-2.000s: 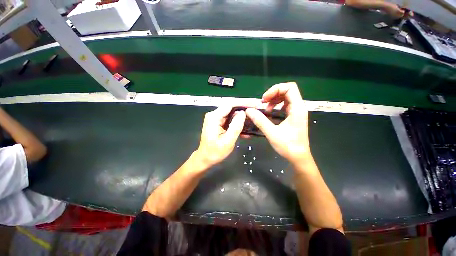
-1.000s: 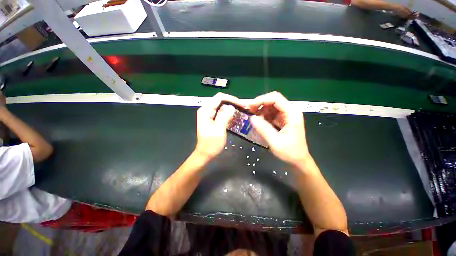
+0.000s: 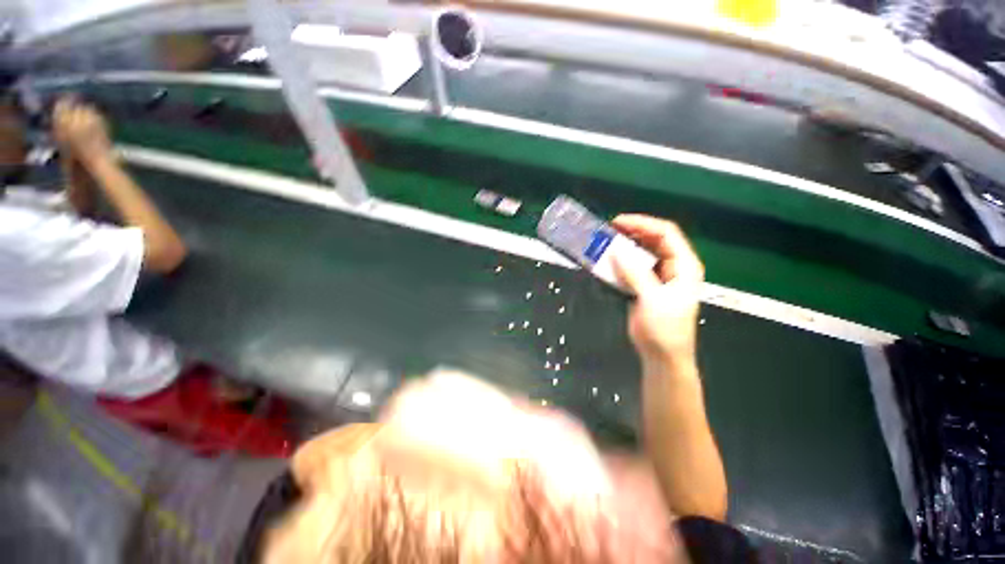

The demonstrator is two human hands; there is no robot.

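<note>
My right hand [image 3: 665,275] holds a keypad mobile phone [image 3: 595,240] by its screen end, over the bench side of the white rail. The keys face up and point to the upper left. A large blurred skin-coloured shape, apparently my left hand [image 3: 485,435], is very close to the camera at the bottom middle, with hair in front of it. Its fingers cannot be made out. Several tiny white parts [image 3: 554,338] lie scattered on the dark green bench [image 3: 441,320].
Another phone [image 3: 498,203] lies on the green conveyor [image 3: 419,171] beyond the white rail. A slanting metal post [image 3: 314,116] stands at left. A person in a white shirt [image 3: 72,275] is at far left. A black plastic-wrapped stack [image 3: 959,452] is at right.
My left hand has left the phone and come up close to the camera. My right hand alone holds the phone, now turned more fully into view. The camera view has tilted and shifted.
</note>
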